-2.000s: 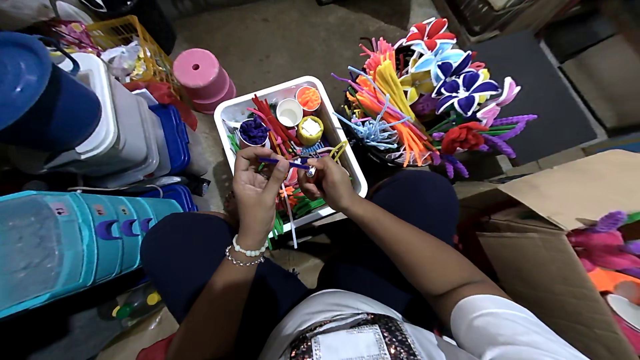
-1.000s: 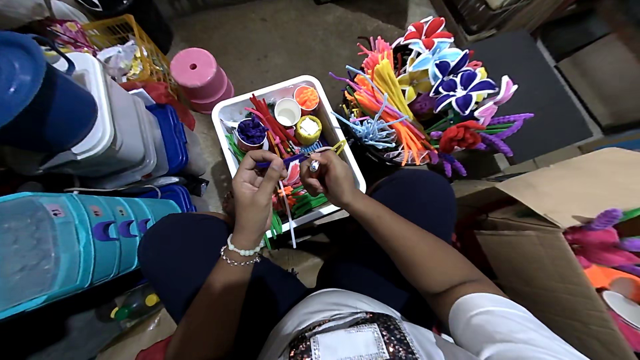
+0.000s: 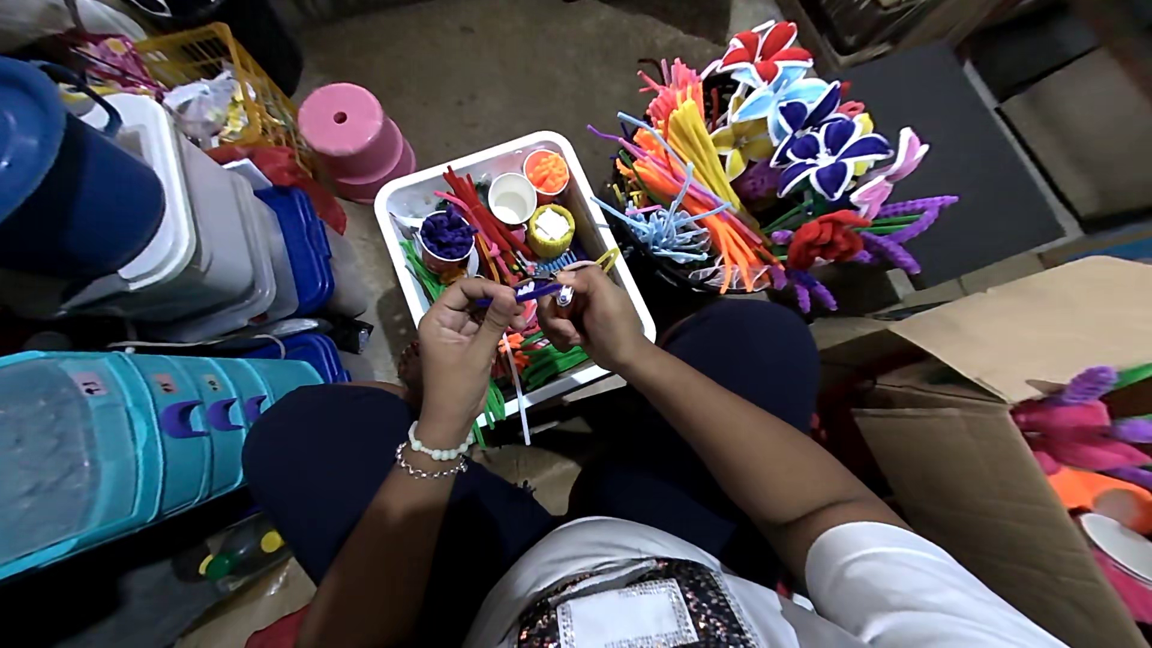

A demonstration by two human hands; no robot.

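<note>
My left hand [image 3: 468,333] pinches one end of a dark purple-blue pipe cleaner [image 3: 537,292] between thumb and finger. At its other end, my right hand [image 3: 598,315] is closed around a small tool with metal showing; the kind of tool cannot be told. Both hands are above the near part of a white plastic tub [image 3: 641,310]. In it lie red pipe cleaners [image 3: 486,211], green pipe cleaners [image 3: 549,364], a cup of purple pieces [image 3: 445,236], a cup of orange pieces [image 3: 546,171], a white cup [image 3: 513,198] and a yellow-sided round container [image 3: 551,229].
Right of the tub, a dark basket [image 3: 666,265] holds pipe cleaner bundles and fuzzy flowers [image 3: 830,151]. An open cardboard box [image 3: 981,477] stands at right. Teal drawers [image 3: 117,432], storage bins [image 3: 216,216], a blue bucket [image 3: 72,180] and a pink stool-like plastic item [image 3: 346,130] are at left.
</note>
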